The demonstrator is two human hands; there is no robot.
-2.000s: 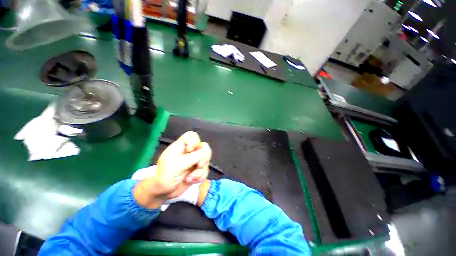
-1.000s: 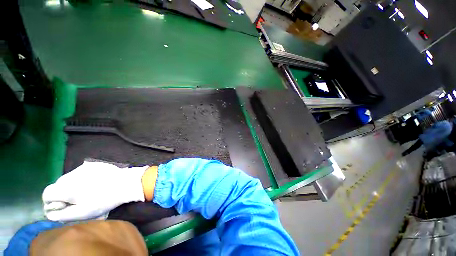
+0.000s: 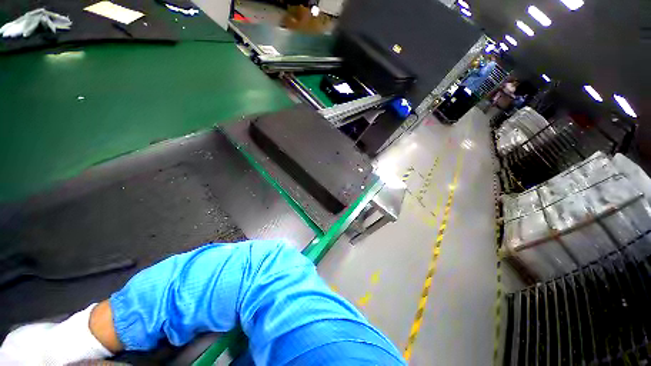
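My right hand (image 3: 50, 344) wears a white glove and is cut off at the lower left corner, so its fingers do not show. A bare wrist and a blue sleeve reach it from the bottom. My left hand is not clearly in view; only a thin skin-coloured sliver shows at the bottom edge below the glove. The black mat (image 3: 143, 207) lies beyond the right arm. The curved handle of the black brush (image 3: 86, 270) lies on it, its head cut off or unclear at the left edge.
A black foam block (image 3: 296, 164) lies right of the mat's green edging. White gloves (image 3: 36, 23) lie on the far black mat. Metal rails and a dark machine (image 3: 414, 36) stand beyond. Wrapped pallets (image 3: 578, 214) and dark racks line the yellow-marked aisle; people are far off.
The view has swung right, towards the aisle. The gloved right hand has moved to the lower left corner, and the bare left hand has almost entirely left the picture.
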